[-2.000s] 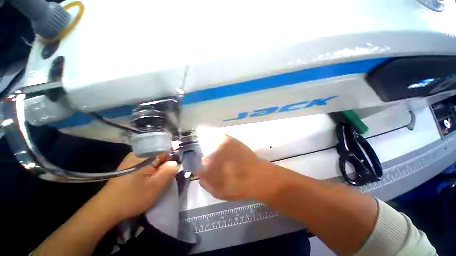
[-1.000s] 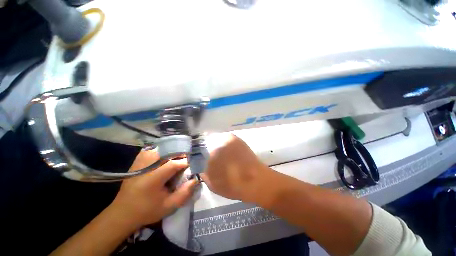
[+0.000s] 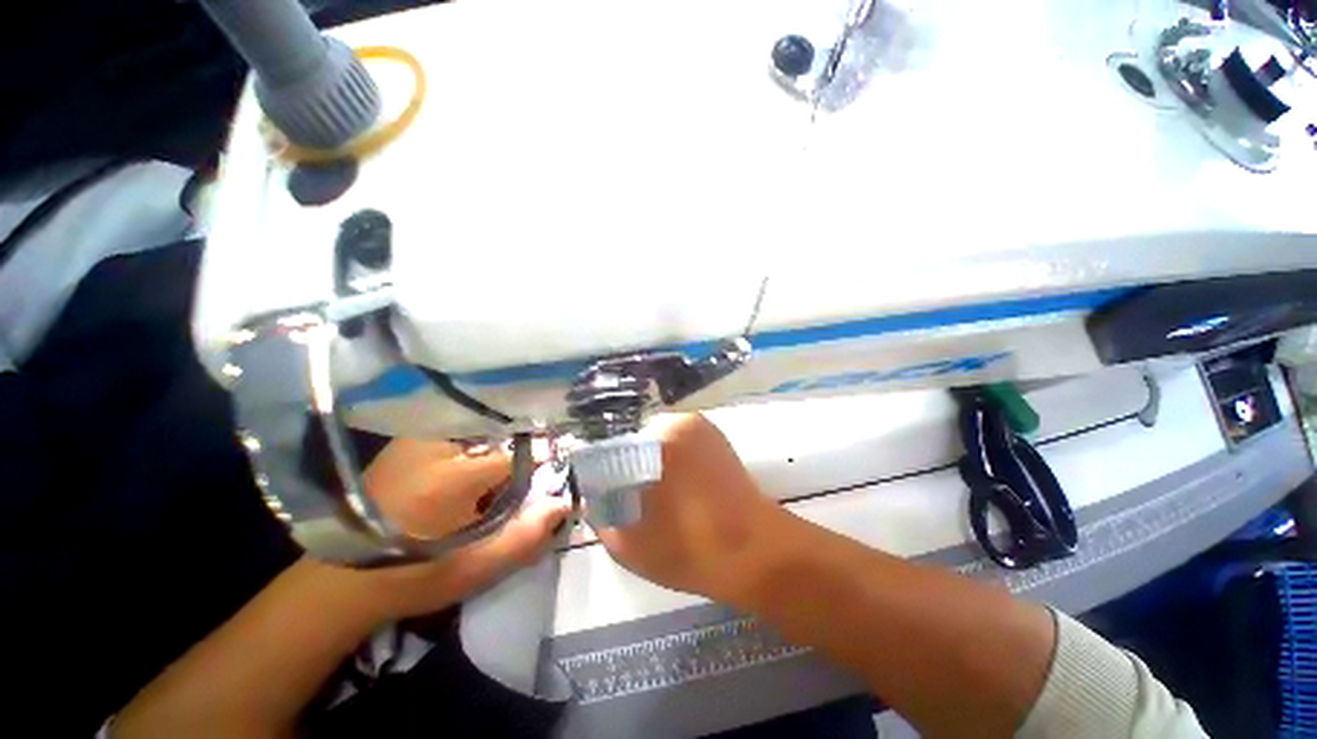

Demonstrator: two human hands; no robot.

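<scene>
The white sewing machine head (image 3: 578, 202) spans the view. The garment piece, light grey (image 3: 509, 621) with black parts, hangs over the table's front edge below my left hand. My left hand (image 3: 433, 513) is partly behind the chrome guard (image 3: 296, 448), with thumb and fingers pinched on the garment's edge by the needle area. My right hand (image 3: 701, 505) is curled just right of it, close to my left fingertips. The ribbed tension dial (image 3: 618, 462) and a grey cylinder below it hide its fingertips, so its grip does not show. The needle is hidden.
Black-handled scissors (image 3: 1018, 505) lie right of my hands, beside a green piece (image 3: 1015, 409). A ruler strip (image 3: 693, 653) runs along the table's front edge. Dark and light cloth (image 3: 94, 238) lies at left behind the machine. A blue ribbed object (image 3: 1300, 635) shows at lower right.
The view has shifted, so the machine head sits further right and more of its top shows. My left hand has turned flatter, with its fingers further behind the guard. My right hand stays beside the needle area.
</scene>
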